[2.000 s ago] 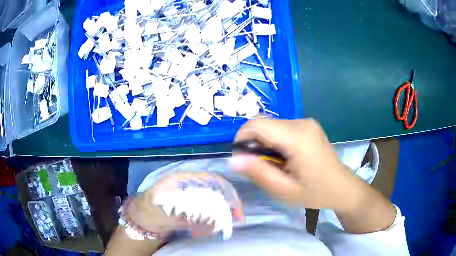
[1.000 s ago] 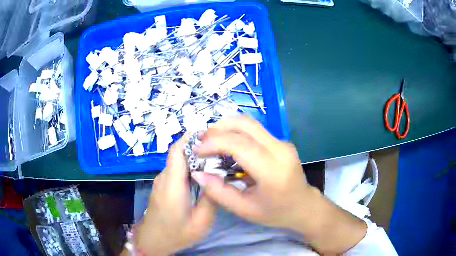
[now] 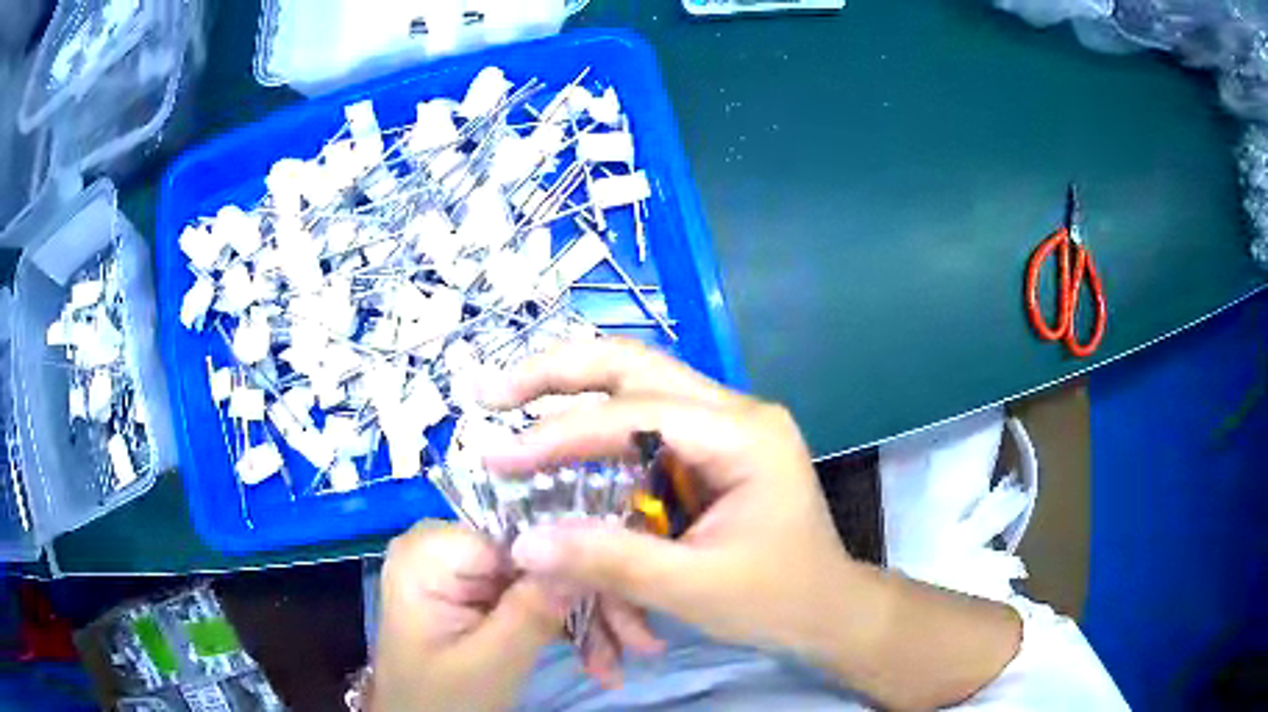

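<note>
My right hand (image 3: pixel 695 487) holds a bunch of tagged metal pins (image 3: pixel 535 480) between thumb and fingers, at the front edge of the blue parts tray (image 3: pixel 348 522). Small pliers (image 3: pixel 662 490) with orange-yellow and black parts sit in the same palm; their jaws are not clear. My left hand (image 3: pixel 466 612) is just below and left, its fingers touching the bunch's lower end; thin rods stick out below and to the left. The fingers partly hide the bunch. The tray is heaped with loose tagged pins (image 3: pixel 376 278).
Red-handled scissors (image 3: pixel 1068 285) lie on the dark green bench at right. A frosted box of tagged pins (image 3: pixel 98 362) stands left of the tray. A clear box of white pieces (image 3: pixel 403 35) is behind. Clear bags (image 3: pixel 1203 49) lie far right. Green-labelled packs (image 3: pixel 181 647) are below the bench edge.
My hands came together from apart. Since one second ago the bunch has turned, with rods now showing out of both sides. The tray and scissors appear further left as the view shifted.
</note>
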